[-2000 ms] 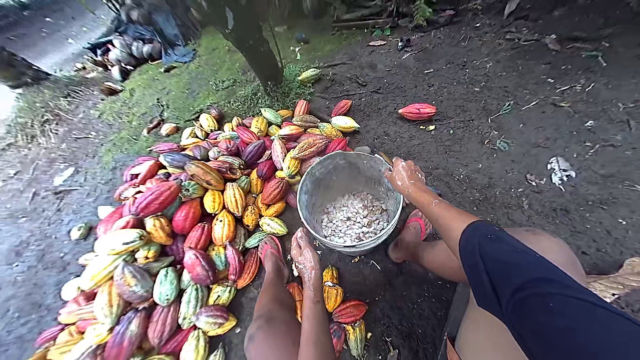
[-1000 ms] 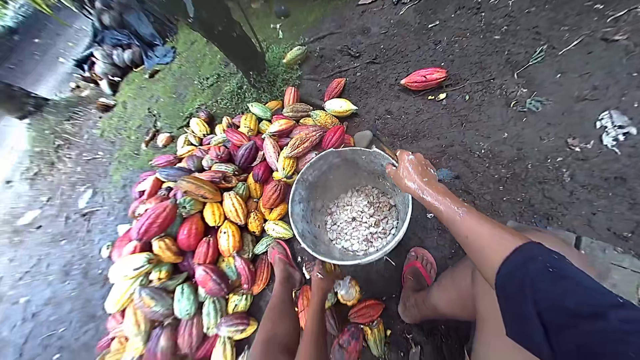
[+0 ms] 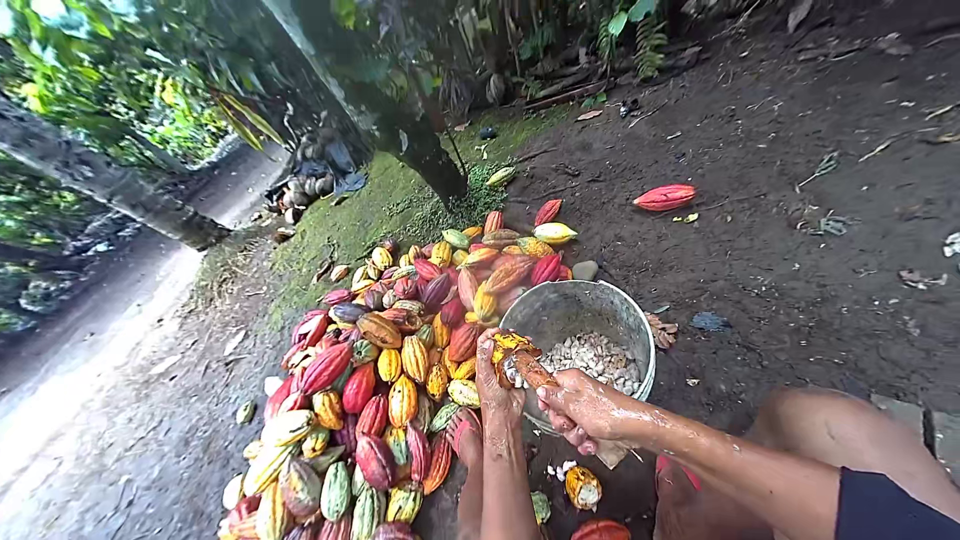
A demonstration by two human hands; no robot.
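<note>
My left hand (image 3: 499,394) grips a yellow cacao pod (image 3: 514,345), broken open with pale pulp showing, over the left rim of a bucket (image 3: 637,300). Against the pod, my right hand (image 3: 589,412) is closed around a short brown piece (image 3: 535,370), perhaps a wooden stick or tool; its far end is hidden. Something pale and flat (image 3: 611,452) shows below the right hand. Wet whitish cacao beans (image 3: 596,360) lie inside the bucket. Pale smears cover my right hand and forearm.
A large heap of red, yellow and green cacao pods (image 3: 375,412) lies left of the bucket. One red pod (image 3: 665,198) is apart on the soil. An opened pod (image 3: 583,487) lies below the bucket, near my feet. A tree trunk (image 3: 405,135) stands behind the heap.
My left hand has come up from low beside the bucket to its rim, now with the yellow pod. My right hand has left the upper rim and meets the pod. The view has tilted up.
</note>
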